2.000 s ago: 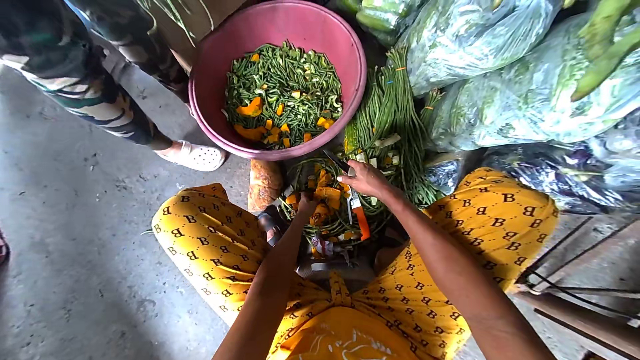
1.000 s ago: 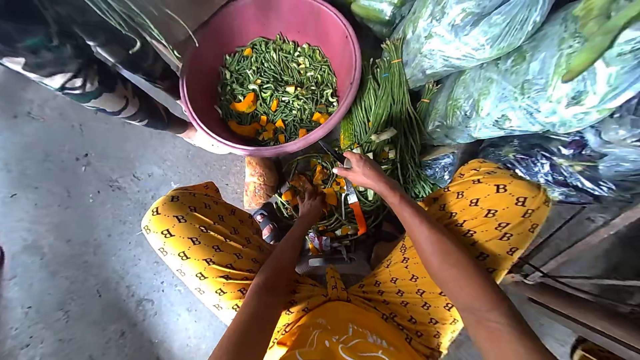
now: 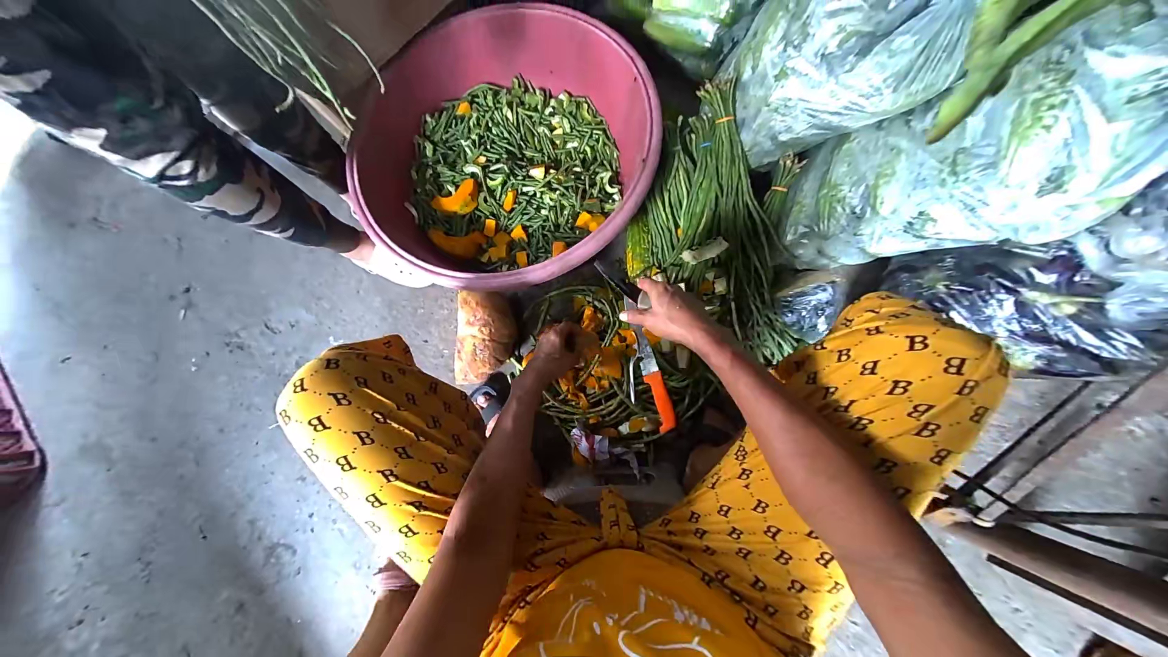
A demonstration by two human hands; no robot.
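My left hand [image 3: 558,349] is down among orange squash pieces [image 3: 607,363] on a heap of long green beans [image 3: 584,415] between my legs; its fingers are curled, and what they hold is hidden. My right hand [image 3: 671,312] holds a dark-handled knife [image 3: 619,281] just right of it, thumb and finger apart. Below my right hand lies a tool with an orange handle [image 3: 659,401] and a metal blade. Beyond both hands stands a pink plastic tub [image 3: 639,164] with cut green beans [image 3: 520,155] and squash pieces [image 3: 459,197] inside.
Bundled long beans [image 3: 712,201] lie right of the tub, beside plastic bags of green vegetables [image 3: 958,164]. A brown rounded object [image 3: 485,336] sits below the tub. At the upper left a person in camouflage trousers [image 3: 210,173] stands close. A metal frame [image 3: 1049,538] is at the right.
The person's light shoe, in plain sight two seconds ago, is now partly behind the tub. My hands have stayed over the bean heap.
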